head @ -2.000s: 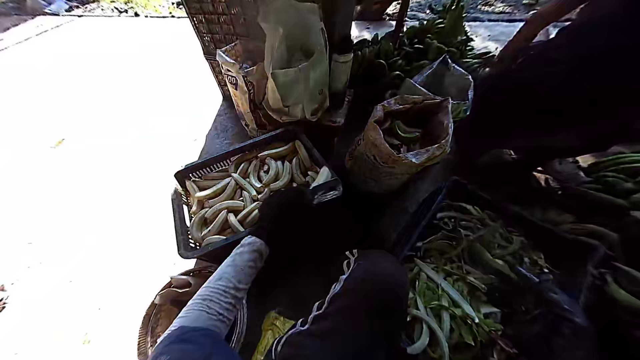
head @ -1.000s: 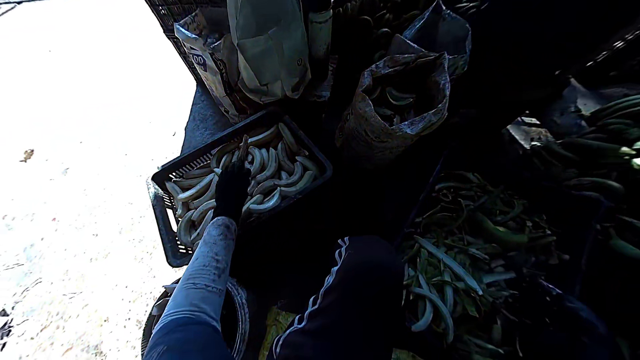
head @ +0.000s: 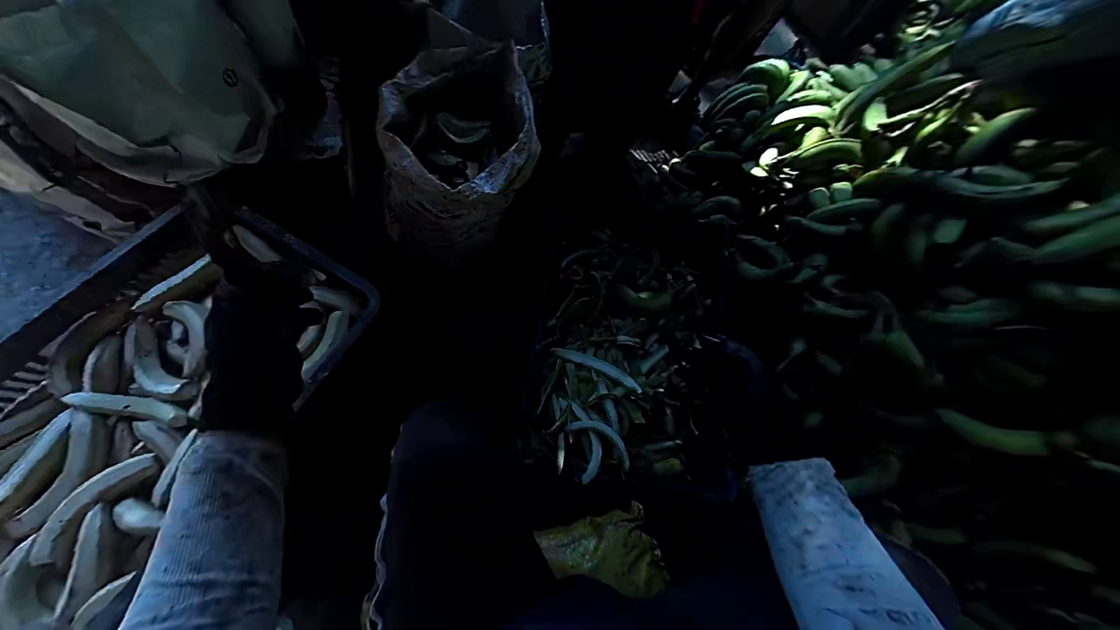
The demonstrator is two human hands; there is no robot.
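My left hand [head: 254, 350], in a black glove with a pale sleeve behind it, is over the right part of a dark plastic crate [head: 337, 280] that holds many peeled plantains or green bananas [head: 127, 407]. Its fingers are too dark to read. On the right my other forearm, in a pale stained sleeve [head: 831, 542], reaches toward the dark area beside the unpeeled green fruit [head: 910, 184]; the right hand itself is lost in shadow. Between the arms, long strips of peel [head: 604, 402] lie heaped in a dark container.
An open sack [head: 455, 192] with some peel or fruit inside stands beyond the crate. A larger pale sack [head: 131, 87] is at the upper left. My knee [head: 455, 516] is at the lower middle, near a yellow crumpled piece [head: 608, 551]. Green fruit is piled across the right side.
The view has swung to the right, bringing the green fruit pile and my right sleeve into sight. My left hand remains at the crate of peeled fruit.
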